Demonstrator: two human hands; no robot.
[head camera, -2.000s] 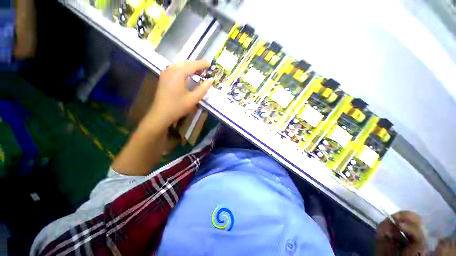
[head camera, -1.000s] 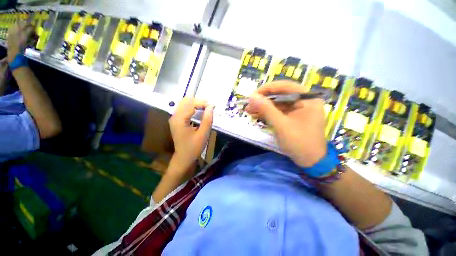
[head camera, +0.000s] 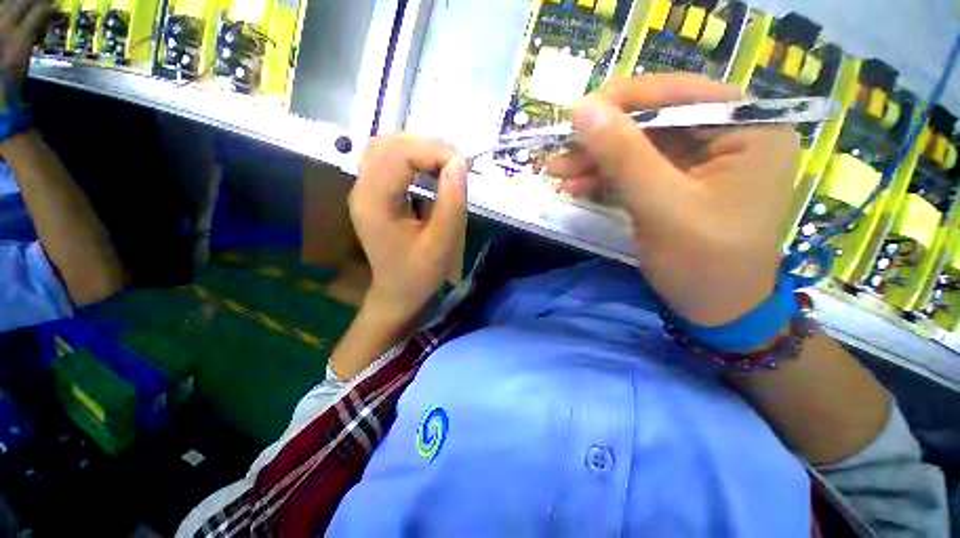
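Observation:
My right hand (head camera: 705, 200) holds silver tweezers (head camera: 695, 114) like a pen, tips pointing left. A blue wrist strap (head camera: 750, 322) and a dark beaded bracelet are on that wrist. My left hand (head camera: 413, 215) has thumb and forefinger pinched together at the tweezer tips; whatever lies between them is too small to tell. The circuit board (head camera: 560, 74) nearest the tips stands in a row, with a white block mid-board and small round parts at its near end. My right hand hides parts of the boards behind it.
More yellow-edged boards (head camera: 844, 181) stand to the right, others (head camera: 226, 47) at the upper left. The bench edge (head camera: 253, 128) runs diagonally in front of me. A blue coiled cord (head camera: 808, 263) lies by my right wrist. Another person's arm (head camera: 68, 215) is at the left. A green and blue box (head camera: 116, 384) is below.
The view has come closer to the bench. The tweezers have turned nearly level and their tips now meet my left fingertips. My left hand stays pinched. The blue cord now shows.

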